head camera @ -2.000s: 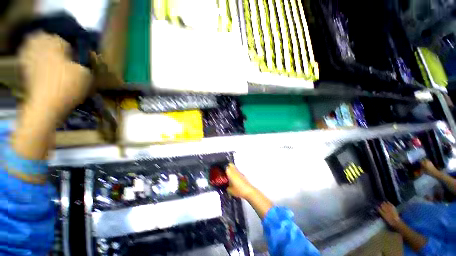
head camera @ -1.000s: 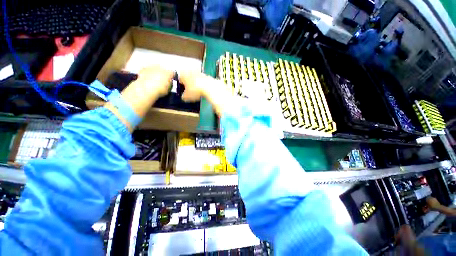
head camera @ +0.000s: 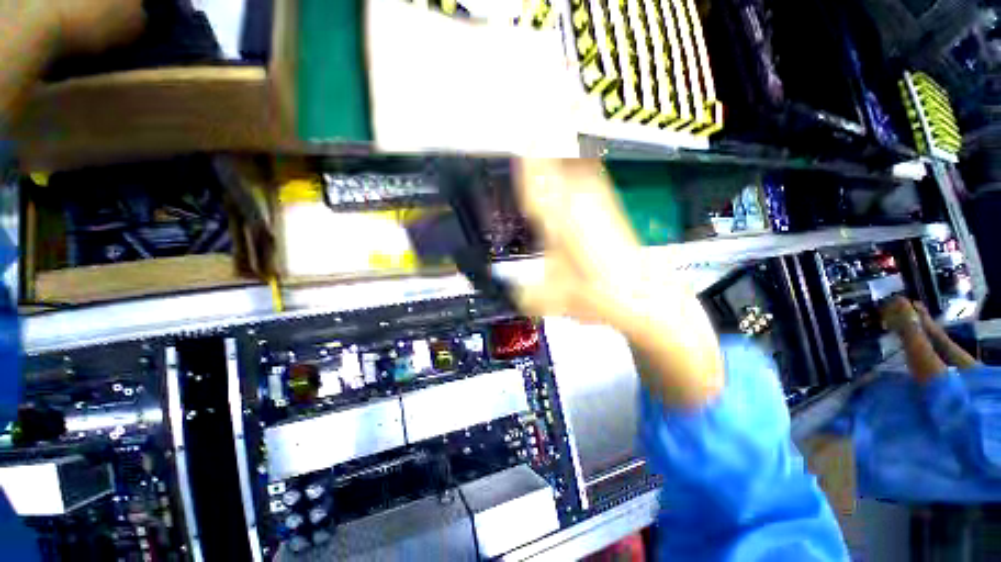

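My right hand point(head camera: 582, 247) is blurred, in front of the lower shelf above the circuit board. A long black part point(head camera: 467, 225) is at its fingertips and looks held; its type is unclear. The black circuit board point(head camera: 439, 461) lies below in metal rails, with silver heatsinks point(head camera: 335, 439), small white and coloured parts and a red wound coil point(head camera: 515, 339) at its upper right. My left hand point(head camera: 82, 22) is blurred and cut off at the top left, over the cardboard box point(head camera: 154, 110); its fingers are unclear.
Another board point(head camera: 88, 417) is at the left. The shelf edge point(head camera: 165, 307) runs above the boards. White trays with yellow-black parts point(head camera: 648, 66) stand on the upper shelf. At the right, another worker's hands point(head camera: 906, 318) are over a board.
My right hand has moved down from the cardboard box towards the board, with a black part. My left hand stays near the box. The view has shifted, showing more of the boards.
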